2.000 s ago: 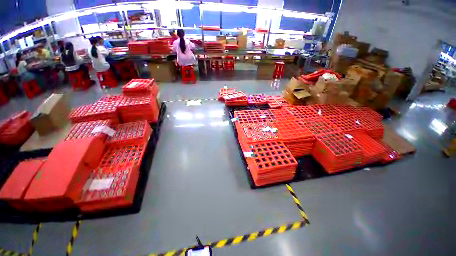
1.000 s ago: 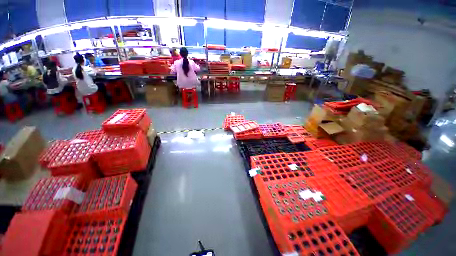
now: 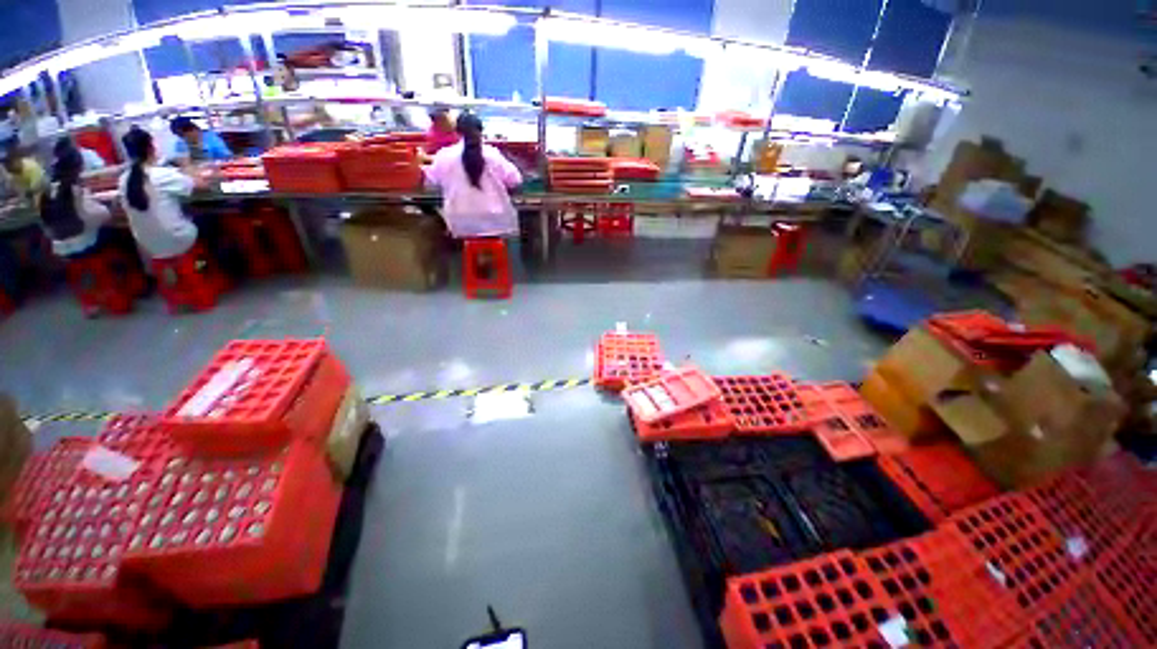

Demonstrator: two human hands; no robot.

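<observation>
The top of a smartphone with a bright screen shows at the bottom edge of the picture, left of centre. A thin dark stick, perhaps a pen or stylus, stands up just above it. Most of the phone is cut off by the edge. Neither of my hands shows, so what holds the phone is hidden.
Stacked red grid trays stand on the left. More red trays stand on the right around a black pallet. Cardboard cartons are at the right. Behind yellow-black floor tape, a person in pink and others sit at a long bench.
The view has moved forward along the aisle between the tray stacks. The bench and people look larger, and more bare black pallet shows on the right. The phone stays at the bottom edge.
</observation>
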